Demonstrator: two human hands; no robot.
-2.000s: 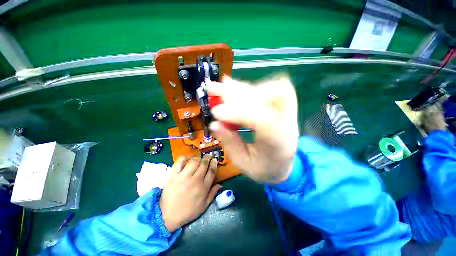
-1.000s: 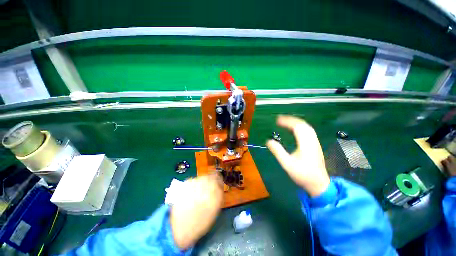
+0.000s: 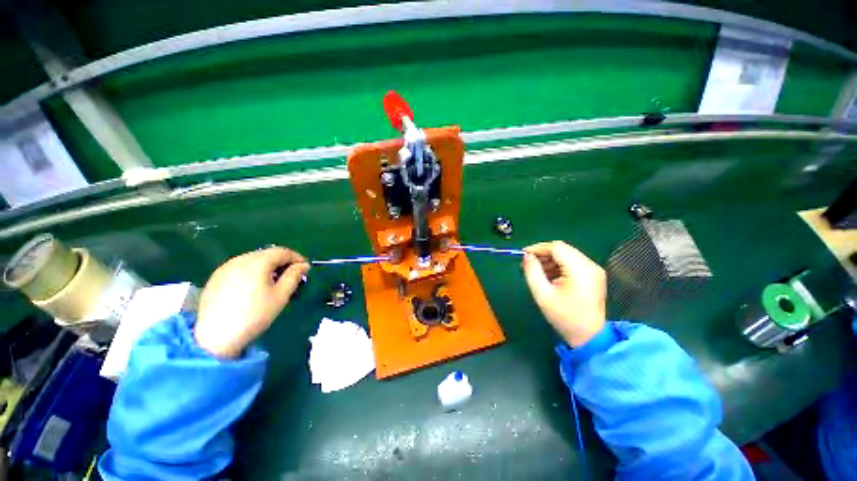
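The orange toggle press (image 3: pixel 434 348) stands in front of me, its red toggle handle (image 3: pixel 397 109) pointing up. The dark round nest (image 3: pixel 432 312) on its base shows no hand on it. My left hand (image 3: pixel 246 293) pinches the outer end of the left side rod (image 3: pixel 346 260); a dark round part shows at its fingers, and whether it is held or behind them I cannot tell. My right hand (image 3: pixel 568 287) pinches the outer end of the right side rod (image 3: pixel 490 250). The small white squeeze bottle (image 3: pixel 455 389) with a blue tip stands in front of the base.
A white wipe (image 3: pixel 340 355) lies left of the base. Round parts lie left (image 3: pixel 339 296) and right (image 3: pixel 504 225) of the press. A mesh block (image 3: pixel 673 250) and wire spool (image 3: pixel 776 316) are right. A white box (image 3: pixel 150 324), tape rolls (image 3: pixel 58 278) and blue bin (image 3: pixel 68 411) are left.
The red handle has gone from under my right hand to pointing up. My left hand has left the nest and moved left to its rod; my right hand has closed on the other rod.
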